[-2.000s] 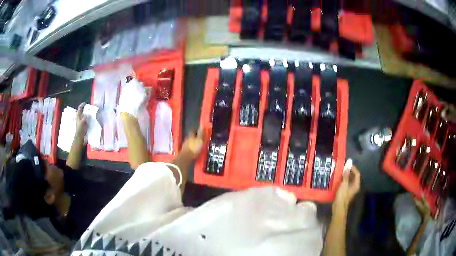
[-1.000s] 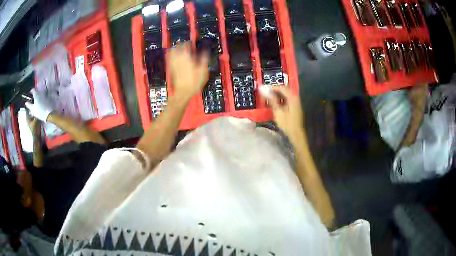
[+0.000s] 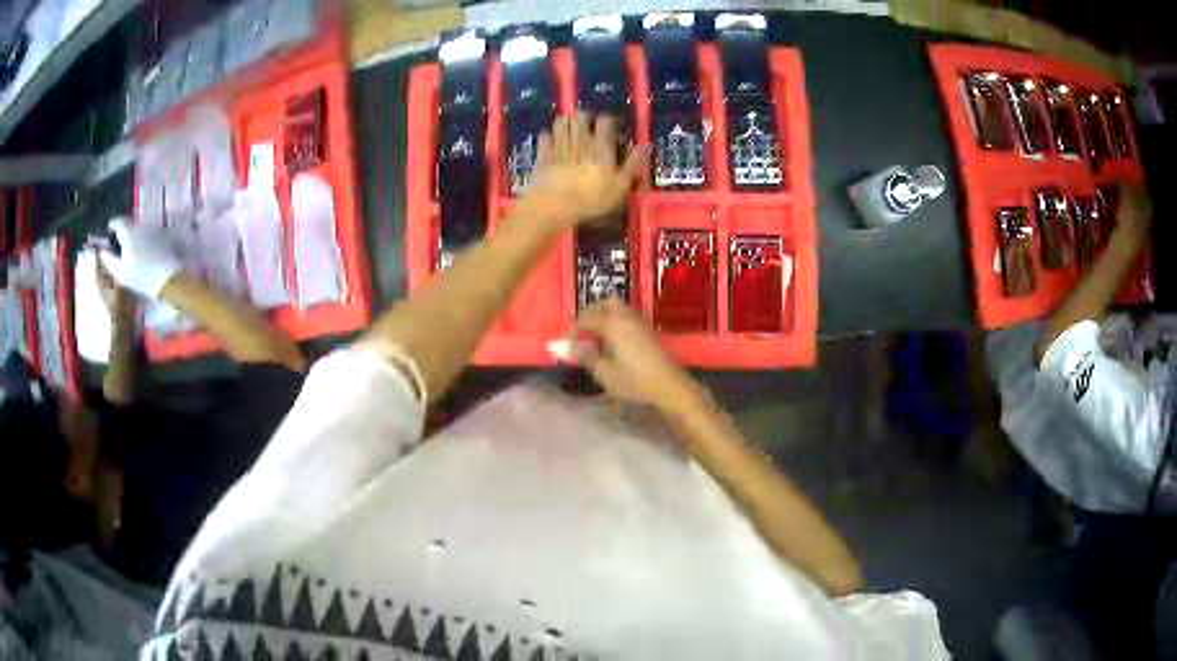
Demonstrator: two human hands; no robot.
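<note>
A red tray (image 3: 803, 194) holds five dark phones. The leftmost phone (image 3: 462, 162) reaches down under my left forearm. The middle phone (image 3: 603, 271) runs long, with its keypad at the near end. The two right phones (image 3: 679, 123) end at mid-tray, with glossy dark-red rectangles (image 3: 684, 282) in the near row below them. My left hand (image 3: 587, 168) lies palm down over the middle phone, fingers spread, hiding part of it. My right hand (image 3: 617, 351) is at the tray's near edge, pinching a small white pad (image 3: 562, 349).
A small bottle (image 3: 897, 194) stands right of the tray. Further right, a red tray (image 3: 981, 291) holds brown glossy pieces, with a person's arm over it. At left, a red tray (image 3: 342, 233) holds pale strips beside a neighbour's white-gloved hand (image 3: 142, 258).
My left hand has moved from the second phone to the middle one, and my right hand leftward from the rightmost. The two right phones now look shorter, with dark-red rectangles showing below them.
</note>
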